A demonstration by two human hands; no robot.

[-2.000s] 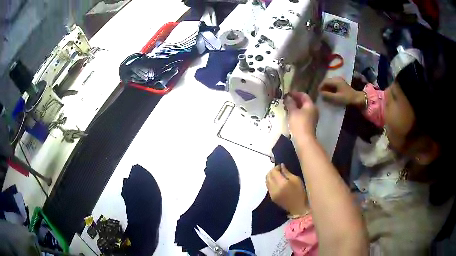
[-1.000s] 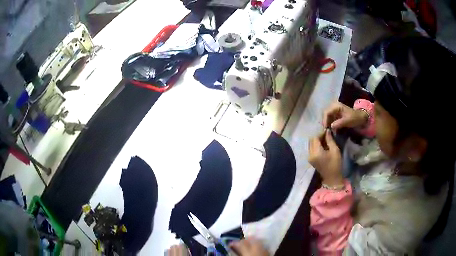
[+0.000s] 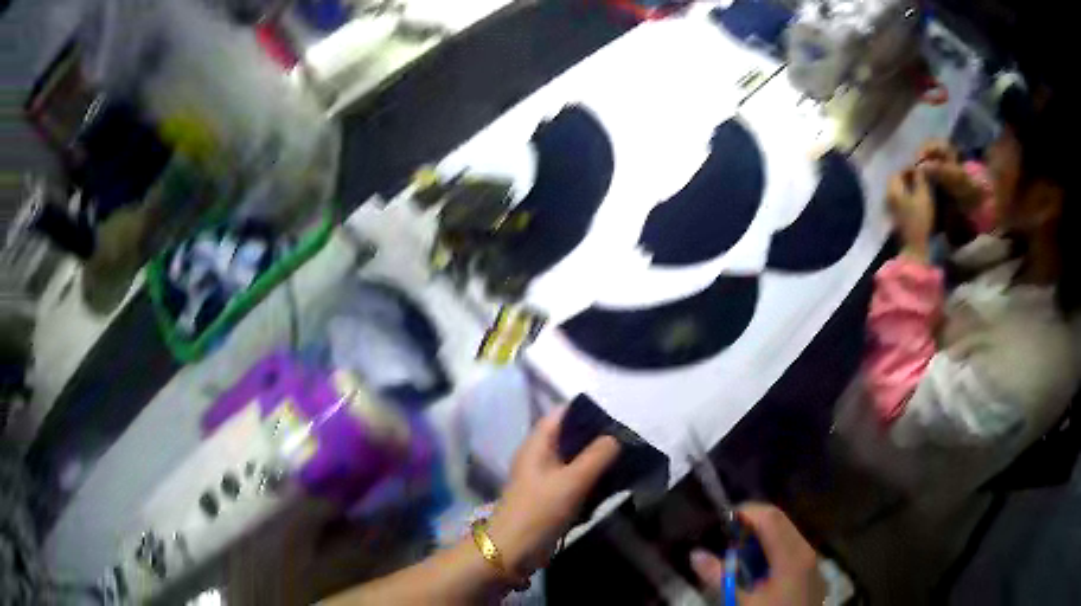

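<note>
My left hand, with a gold bracelet at the wrist, holds a dark cut panel at the table's front edge. My right hand holds scissors with blue handles, the blades pointing up and left beside the panel. The frame is blurred, and I cannot tell whether the blades touch the fabric. Several dark crescent panels lie on the white table, one nearest me, others beyond.
A heap of small labels lies left of the panels. A purple-ended sewing machine stands at lower left, a green basket with scraps behind it. Another machine is at the far right. A seated person in pink sleeves is at right.
The view has swung left and down. The scissors have left the table and are in my right hand. My left hand now holds a dark panel, and another panel shows lying nearer me.
</note>
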